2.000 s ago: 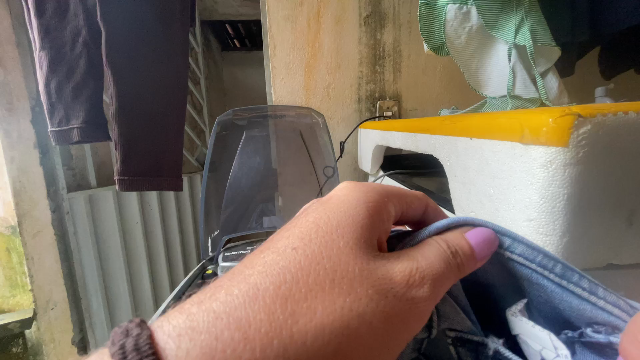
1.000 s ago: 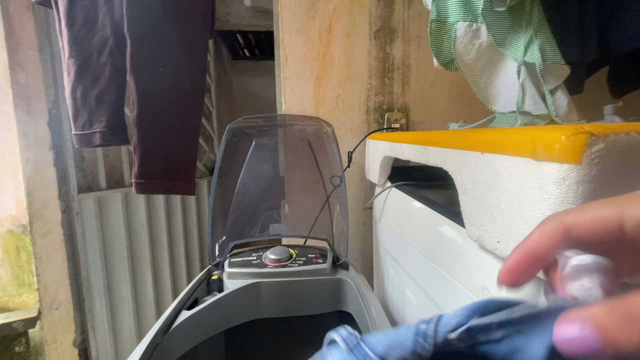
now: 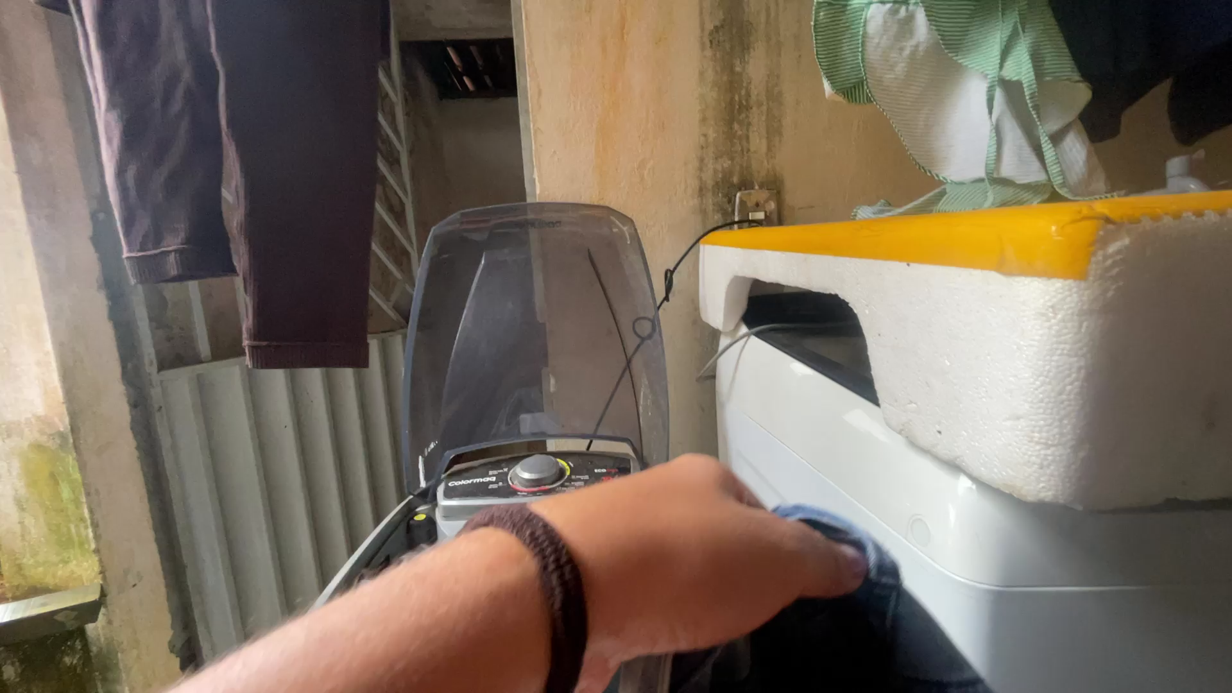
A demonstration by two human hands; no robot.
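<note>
My left hand (image 3: 712, 558), with a dark fabric band (image 3: 549, 577) on the wrist, reaches in from the lower left and pinches the edge of a blue denim garment (image 3: 885, 597). The denim hangs below the fingers at the bottom, right of centre. Behind the wrist stands a Colormaq washing machine, its control panel (image 3: 481, 486) and round knob (image 3: 537, 471) partly visible. Its smoky transparent lid (image 3: 539, 327) is raised. The forearm and hand hide most of the machine's opening. My right hand is out of the frame.
At right, a white foam cover (image 3: 982, 356) with yellow tape (image 3: 914, 231) rests on a white appliance (image 3: 828, 433). Dark trousers (image 3: 298, 192) hang at upper left, a green-striped cloth (image 3: 962, 96) at upper right. A black cord (image 3: 688, 255) runs to a wall outlet (image 3: 756, 206).
A second ago a hand held the denim at the lower right and my left hand was out of view. Now my left hand is back across the machine, gripping the denim's edge.
</note>
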